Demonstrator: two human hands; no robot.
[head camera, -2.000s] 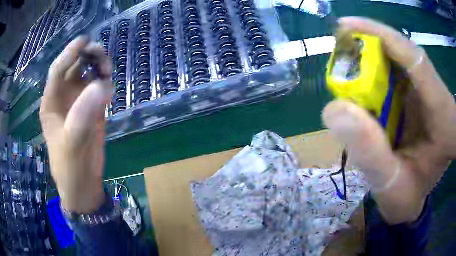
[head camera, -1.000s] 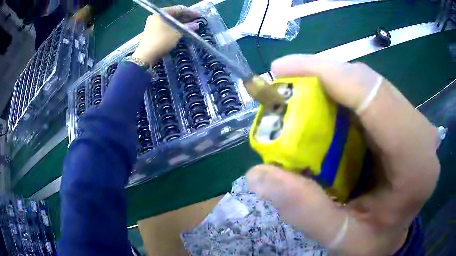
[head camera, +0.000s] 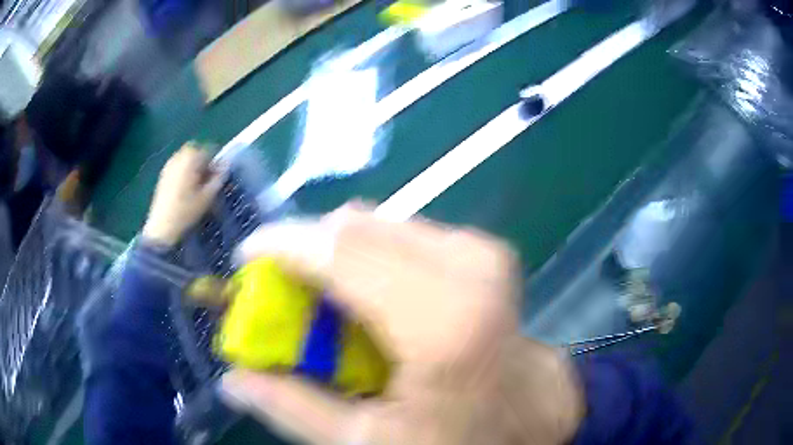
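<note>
My right hand (head camera: 417, 313) is large and blurred in the lower middle, closed around the yellow tool (head camera: 269, 320) with a blue band. The tool's brass collar points left and its shaft is a faint streak. My left hand (head camera: 180, 195) is farther off at the left, at the far end of the blister tray (head camera: 196, 300) of dark parts. Its fingers are blurred and turned away, so whether it holds a part cannot be told.
A small dark round part (head camera: 531, 106) lies on a white strip. A shiny whitish bag (head camera: 341, 117) lies beyond the tray. Thin silver prongs (head camera: 613, 339) lie at right. A tan board (head camera: 261, 43) is at the back. A dark-haired head (head camera: 83, 109) shows at upper left.
The view has swung right, and the cloth has left the picture. My right hand has moved left and lower in view with the tool. My left hand remains at the tray, now farther left in view.
</note>
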